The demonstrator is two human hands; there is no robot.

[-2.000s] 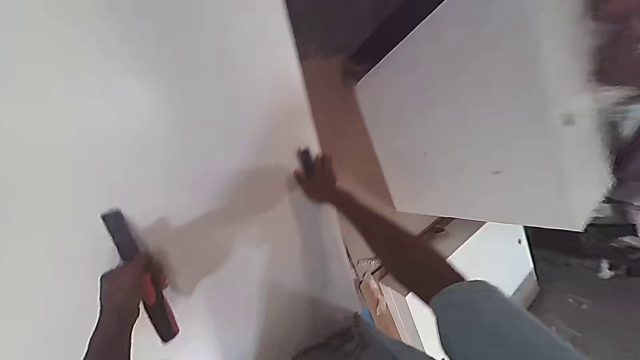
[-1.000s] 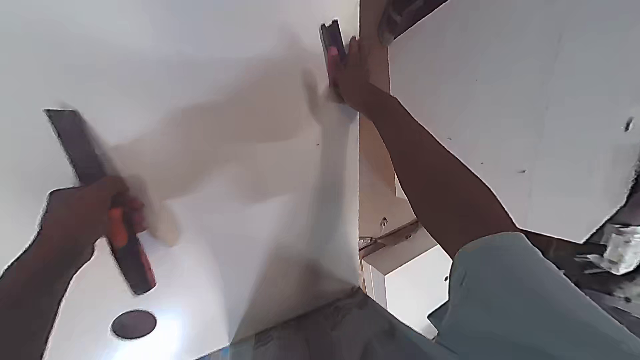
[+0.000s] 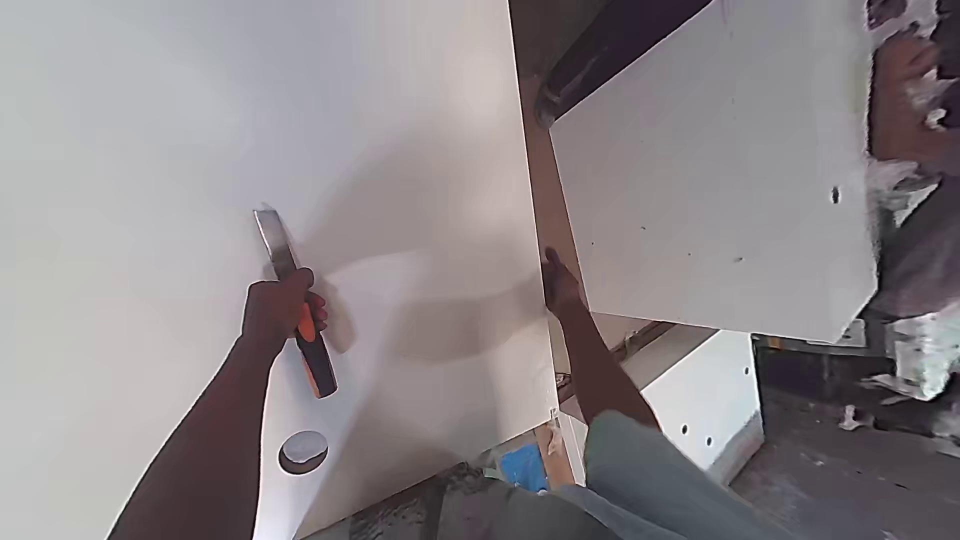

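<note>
My left hand (image 3: 281, 307) is closed round the black-and-orange handle of a chisel (image 3: 276, 238), its flat metal blade pointing up and slightly left over a large white panel (image 3: 420, 195). A round hole (image 3: 303, 452) is cut in the panel below the handle. At the panel's right edge is my right hand (image 3: 561, 283), dark and partly hidden, with one finger pointing up; whether it holds anything cannot be told.
A second white board (image 3: 720, 195) with small holes stands to the right, beyond a brown strip (image 3: 553, 195). Lower right is a white box-like piece (image 3: 705, 405) with drilled holes. A blue thing (image 3: 523, 466) lies by the panel's lower corner. A dark floor (image 3: 832, 465) shows at right.
One second ago my right hand was on the panel's face near its edge with a dark object; now it is lower along the edge and that object does not show. The chisel stays in my left hand.
</note>
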